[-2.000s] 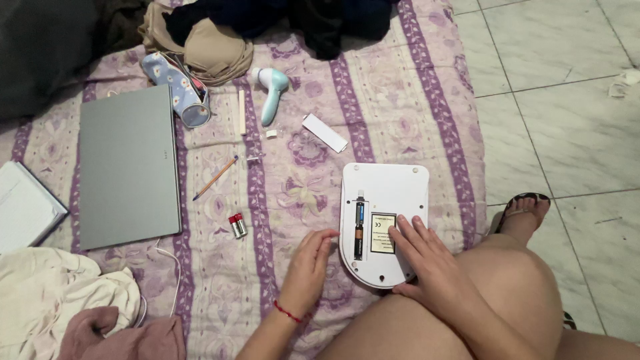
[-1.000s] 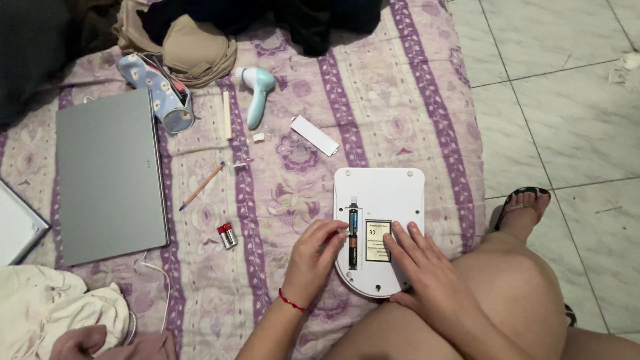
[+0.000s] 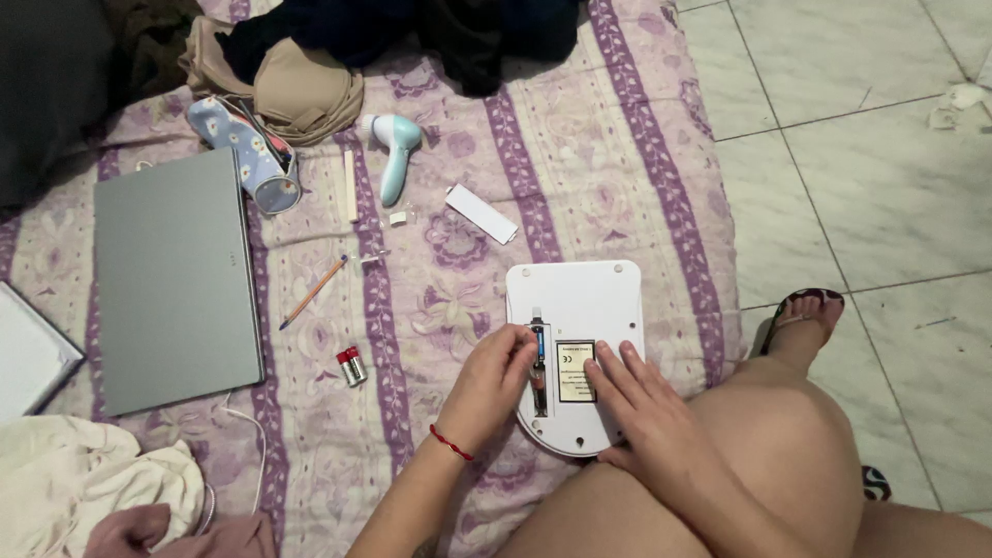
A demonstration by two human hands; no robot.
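Note:
A white plastic device [image 3: 577, 298] lies underside up on the bedspread, its long battery compartment uncovered. Inside the compartment sit batteries [image 3: 540, 345] end to end. My left hand [image 3: 496, 376], with a red cord bracelet, has its fingertips at the upper battery; whether they grip it is hidden. My right hand [image 3: 647, 407] rests with spread fingers on the device's lower right part, over the edge of a label [image 3: 575, 372]. Two red-and-silver batteries [image 3: 351, 366] lie side by side to the left. Above the device is a white battery cover [image 3: 481, 213].
A grey laptop [image 3: 174, 283], an orange pen [image 3: 313, 293], a floral pencil case [image 3: 252, 155] and a blue-and-white facial brush [image 3: 397, 155] lie on the bedspread [image 3: 434, 310]. Clothes are heaped at the back [image 3: 310, 85] and lower left [image 3: 93, 480]. A white cable [image 3: 252, 422] runs beside the laptop.
My left hand has moved from the device's left edge to the battery compartment, where its fingertips now touch. My right hand has stayed on the device.

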